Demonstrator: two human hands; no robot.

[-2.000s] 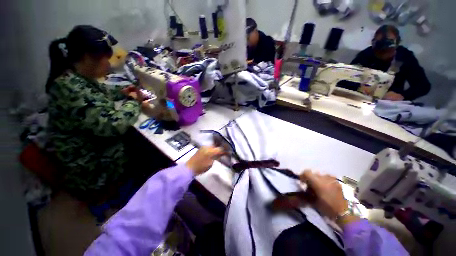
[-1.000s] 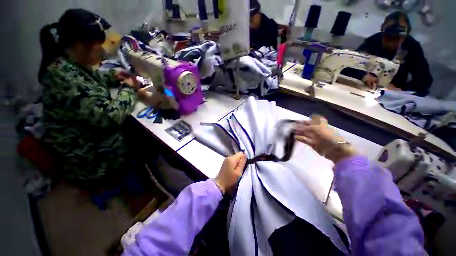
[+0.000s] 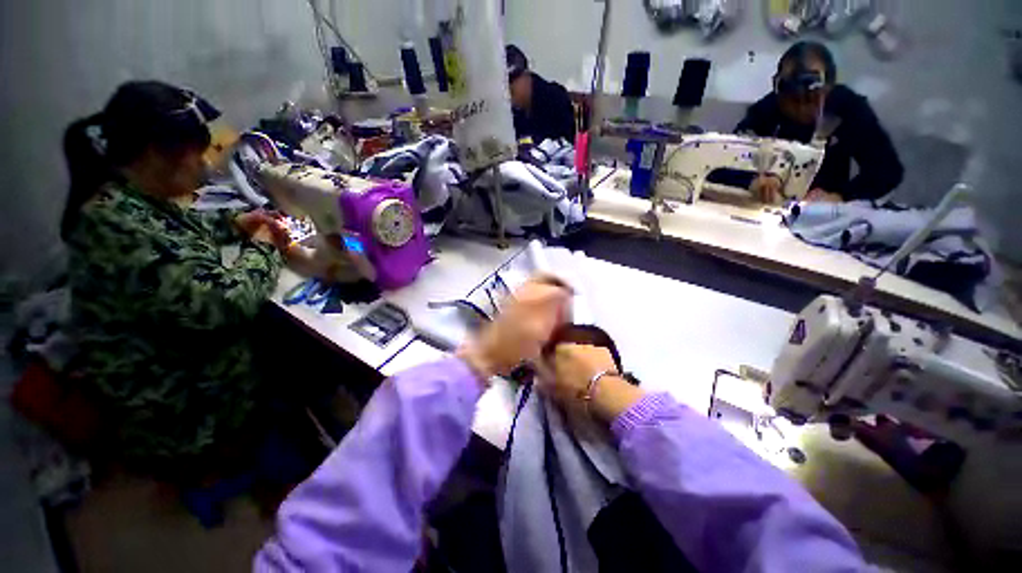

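A bundle of pale grey-white cut panels with narrow black edges (image 3: 540,476) lies over the front edge of the white machine table and hangs down toward me. My left hand (image 3: 525,325) is at the bundle's gathered middle, closed and slightly blurred. My right hand (image 3: 577,367) is beside it, touching or nearly touching, closed at the same place. A dark tie strip (image 3: 591,335) shows between and behind the hands. The knot area and my fingertips are mostly hidden.
A sewing machine (image 3: 874,364) stands at right. A purple-ended machine (image 3: 387,233), blue scissors (image 3: 312,293) and a bobbin tray (image 3: 381,323) are at left. A person in camouflage (image 3: 168,269) sits there. Two people sit behind; one works at another machine (image 3: 717,162).
My right hand has come in from the right with the dark strip to meet my left hand at the bundle's middle. My left hand has risen slightly. The view has shifted.
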